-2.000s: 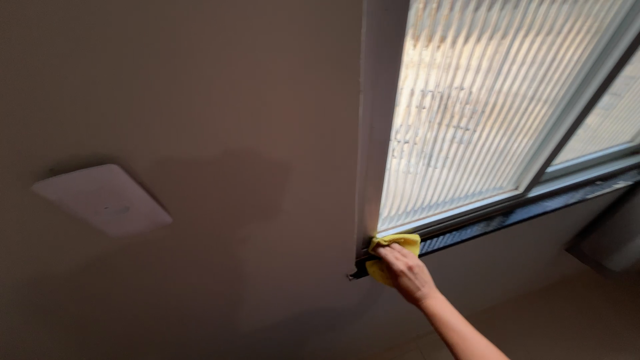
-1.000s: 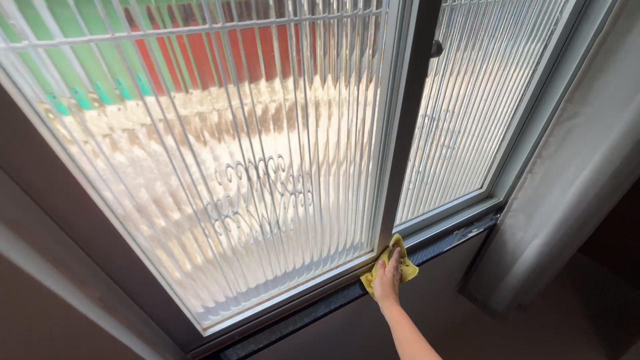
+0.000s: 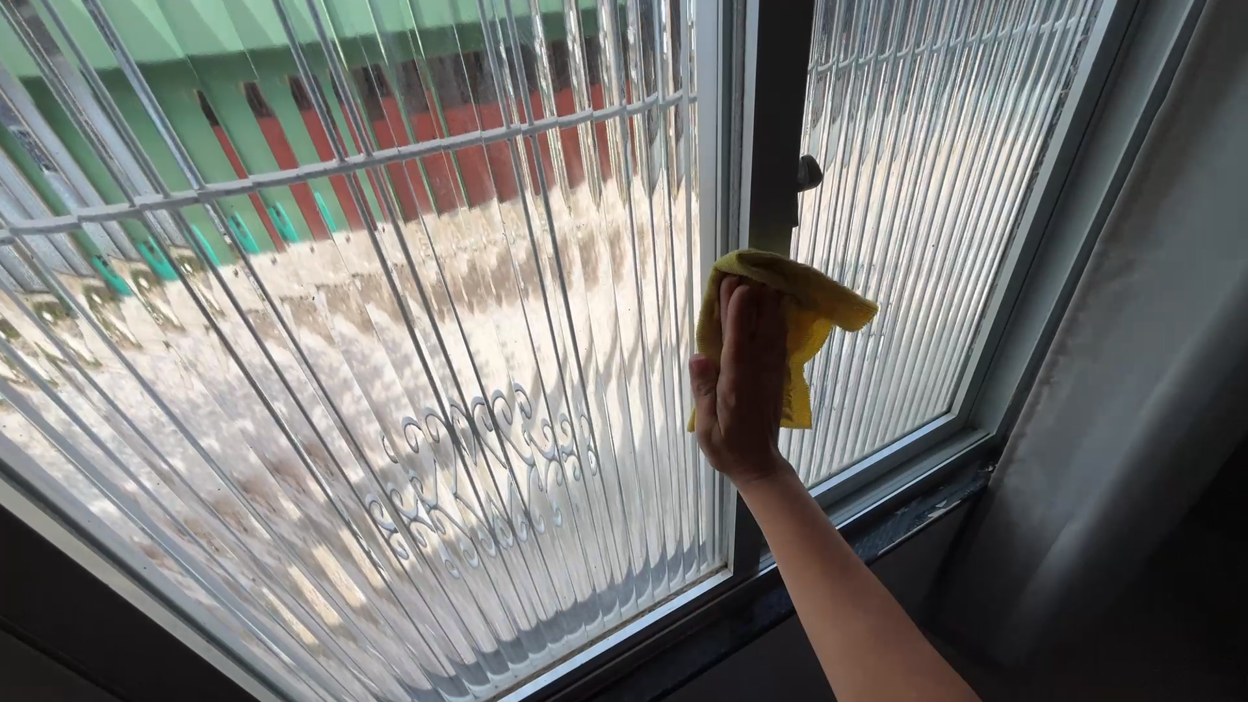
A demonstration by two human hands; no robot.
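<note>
My right hand [image 3: 746,380] presses a yellow cloth [image 3: 809,302] against the dark upright stile [image 3: 776,127] between two ribbed glass window panes. The fingers point up and lie flat over the cloth, whose loose corner hangs out to the right over the right pane [image 3: 887,253]. Left of the hand is the large left pane [image 3: 468,322]. A small black window latch [image 3: 808,174] sits on the stile above the cloth. My left hand is out of view.
The window's bottom track and sill [image 3: 907,507] run below the hand. A grey curtain [image 3: 1121,390] hangs at the right edge of the window. Metal bars and scrollwork show blurred through the glass.
My right hand, with the yellow cloth, has moved from the bottom left corner of the window frame along the lower track, then up onto the middle stile. The view has shifted much.
</note>
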